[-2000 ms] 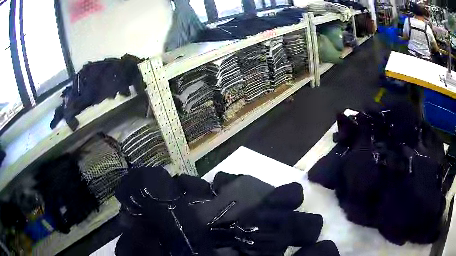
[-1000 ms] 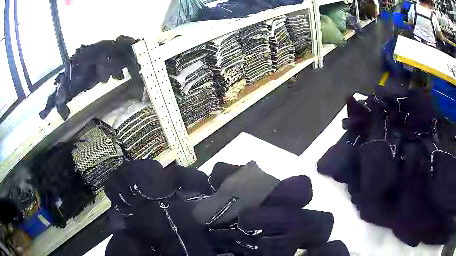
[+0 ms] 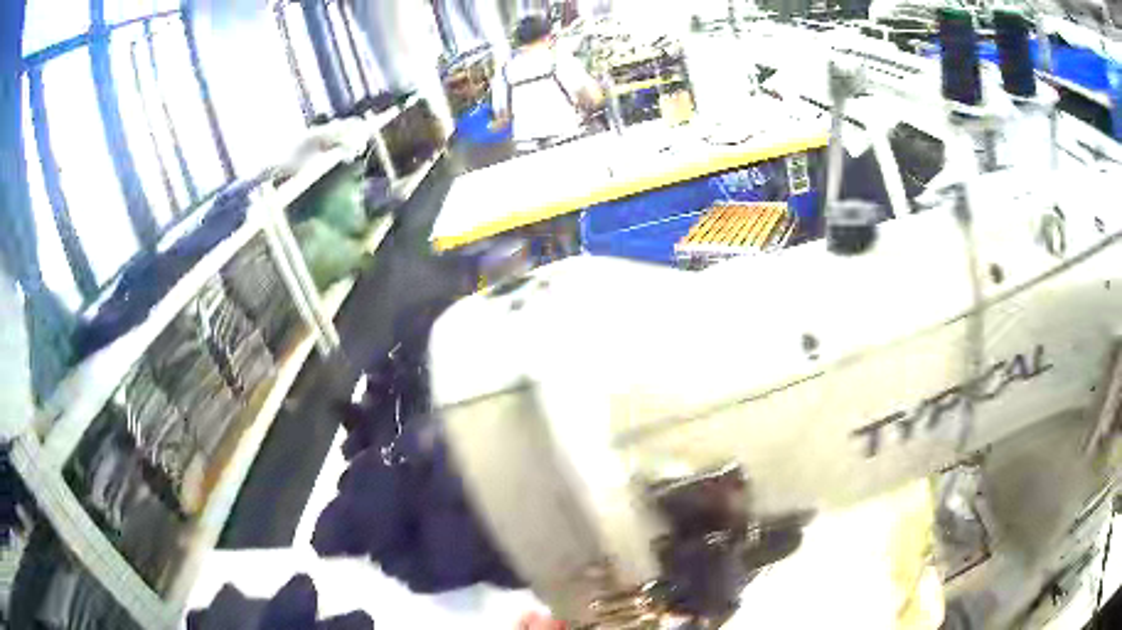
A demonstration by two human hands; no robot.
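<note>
A big cream sewing machine head (image 3: 763,345) marked TYPICAL fills the right half. Dark, blurred needle and presser parts (image 3: 628,591) sit under its left end. A heap of dark garment pieces (image 3: 400,492) lies on the white table behind and left of the head. A smaller dark heap (image 3: 277,609) is cut off by the bottom edge. A small pinkish patch at the bottom edge, beside the needle area, may be a fingertip of my left hand (image 3: 538,620); its grip is hidden. My right hand is not in view.
Two black thread cones (image 3: 960,59) stand upper right. A black knob (image 3: 850,227) tops the head. A yellowish piece (image 3: 908,554) is under the arm. Shelves of stacked cloth (image 3: 215,357) run along the left. Ahead are a yellow-edged table (image 3: 615,179) and a person (image 3: 541,92).
The view has swung to the right, from the shelves and garment heaps to the machine. The heaps now show lower and further left, partly hidden by the machine head.
</note>
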